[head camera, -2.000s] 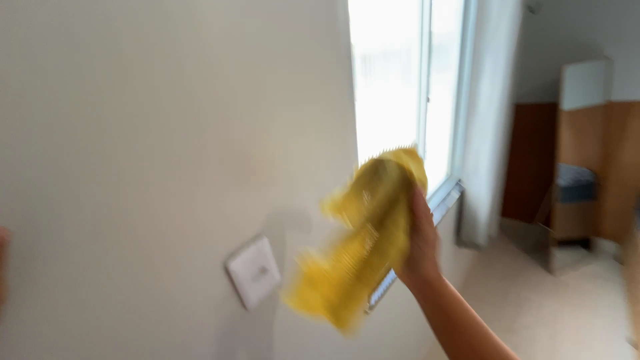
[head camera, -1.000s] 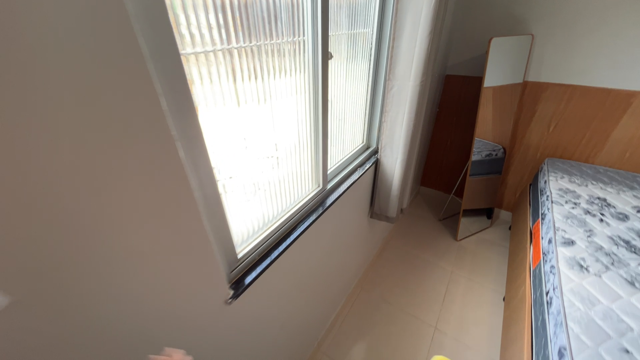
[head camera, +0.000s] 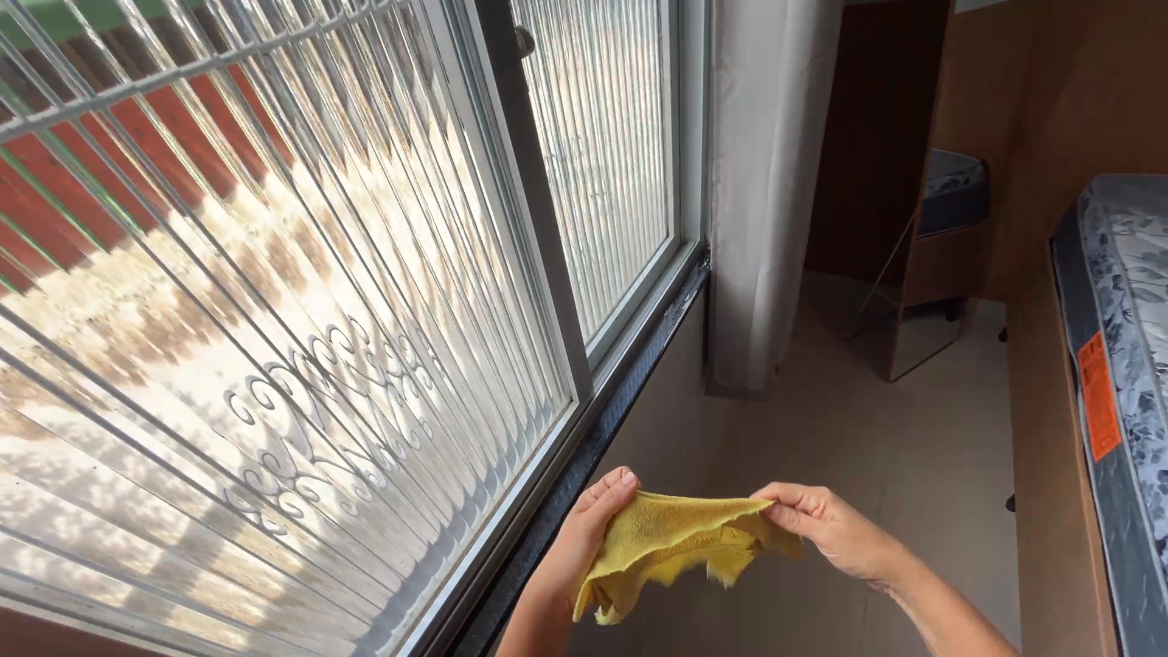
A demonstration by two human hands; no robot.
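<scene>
A yellow cloth (head camera: 680, 538) with a ragged lower edge is stretched between my two hands, low in the head view. My left hand (head camera: 584, 534) grips its left corner, close beside the dark window sill (head camera: 607, 415). Pinched between the thumb and fingers of my right hand (head camera: 826, 525) is the upper right corner. To the left stands a sliding window with ribbed glass panes (head camera: 301, 301) in a metal frame (head camera: 538, 201). A scrolled metal grille shows through the glass.
A pale curtain (head camera: 766, 201) hangs at the window's far end. Behind it a tall standing mirror (head camera: 944, 265) rests on the tiled floor (head camera: 876, 456). Along the right side lies a patterned mattress (head camera: 1136, 265) on a wooden bed base (head camera: 1063, 438).
The yellow cloth, held up by one hand near the wall two seconds ago, is now spread between both hands beside the sill. The view has swung to the window, and the wall switch is out of sight.
</scene>
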